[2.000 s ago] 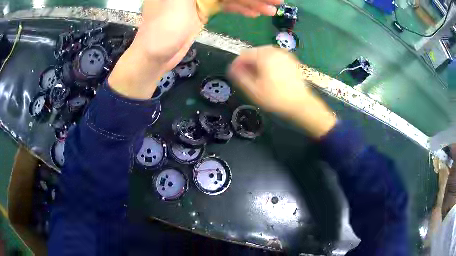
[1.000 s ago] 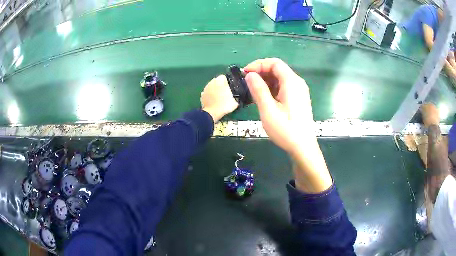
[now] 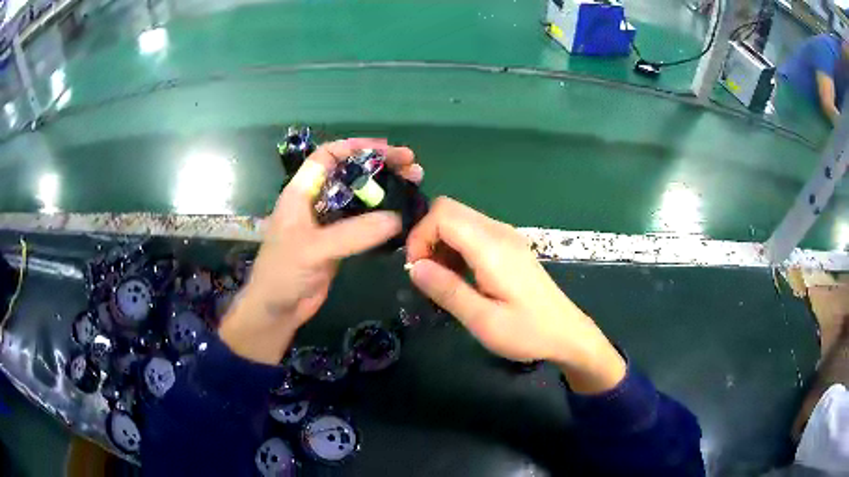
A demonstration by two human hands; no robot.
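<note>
My left hand (image 3: 303, 233) holds a circuit board assembly (image 3: 356, 182) in a black housing, raised above the bench edge. Its blue board with a green-yellow part faces up and left. My right hand (image 3: 484, 279) is just right of the housing, thumb and forefinger pinched on a tiny white tip (image 3: 409, 266), likely a wire connector. Any wire from it is too small to make out. Round wired covers with grey faces lie on the bench below, one (image 3: 330, 437) near my left sleeve.
More grey-faced covers (image 3: 132, 300) are piled at the left of the dark bench. A worn whitish edge (image 3: 642, 250) divides bench from green belt. Another unit (image 3: 296, 142) stands on the belt behind my left hand. A blue box (image 3: 600, 28) is at the back; a person's arm shows far right.
My left hand has turned and now holds a unit with its blue board showing. The board unit on the bench is gone from there. My right hand is lower. The view has shifted, showing more covers.
</note>
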